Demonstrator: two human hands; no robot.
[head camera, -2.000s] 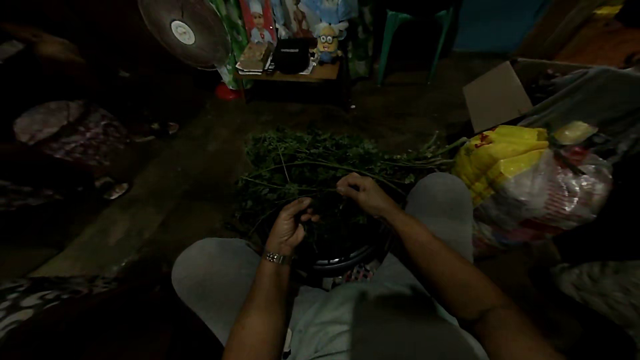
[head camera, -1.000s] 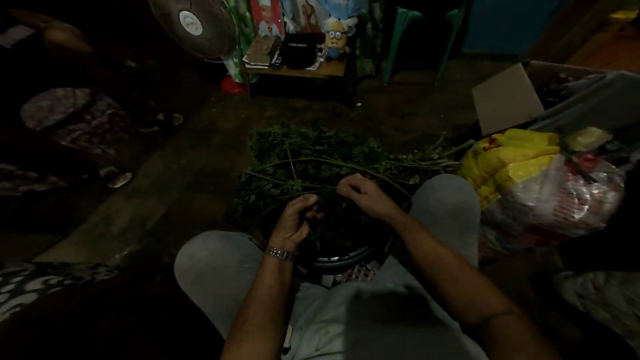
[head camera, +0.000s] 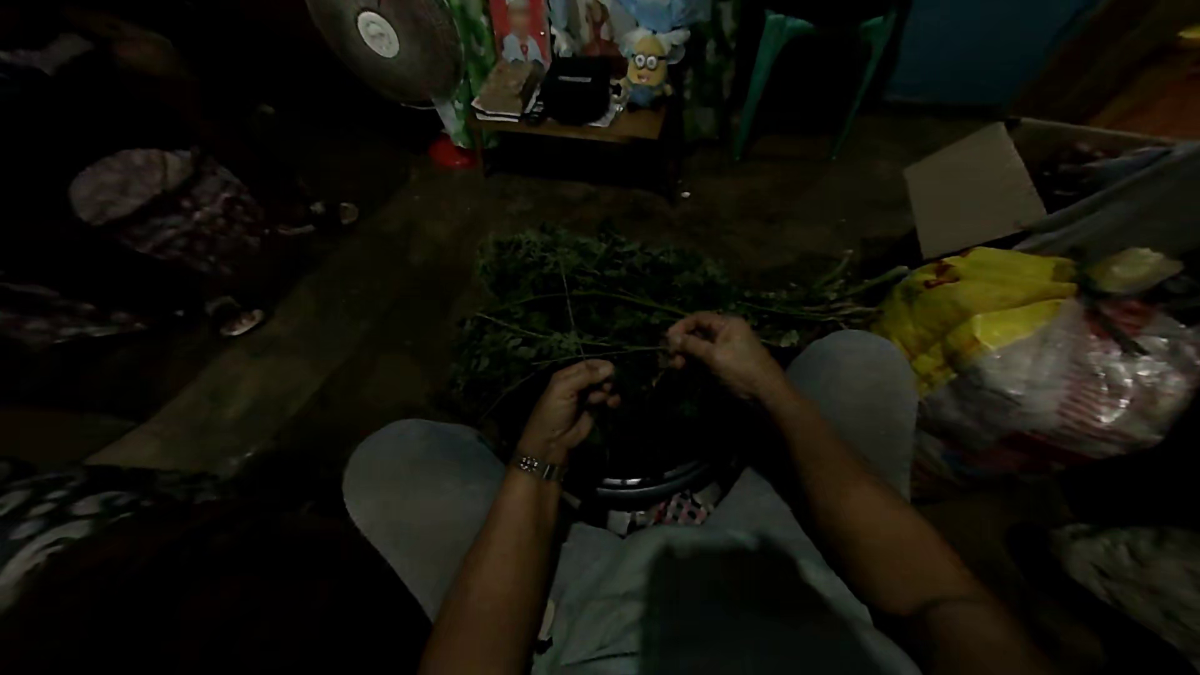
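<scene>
A large heap of green leafy stems lies on the floor in front of my knees, its bare stalk ends pointing right. My left hand, a metal-banded watch on its wrist, has thumb and fingers closed on a thin stem that rises over the heap. Farther right and slightly higher, my right hand pinches a thin leafy sprig. Between my thighs sits a dark round basin, its rim catching light; what it holds is too dark to make out.
Yellow and clear plastic bags stand by my right knee, an open cardboard box behind them. A small wooden table, a fan and a green plastic chair are ahead. People sit at left, a sandalled foot on the floor.
My hands are somewhat farther apart than a second ago. A thin stem now rises from my left hand over the heap. The view has shifted slightly.
</scene>
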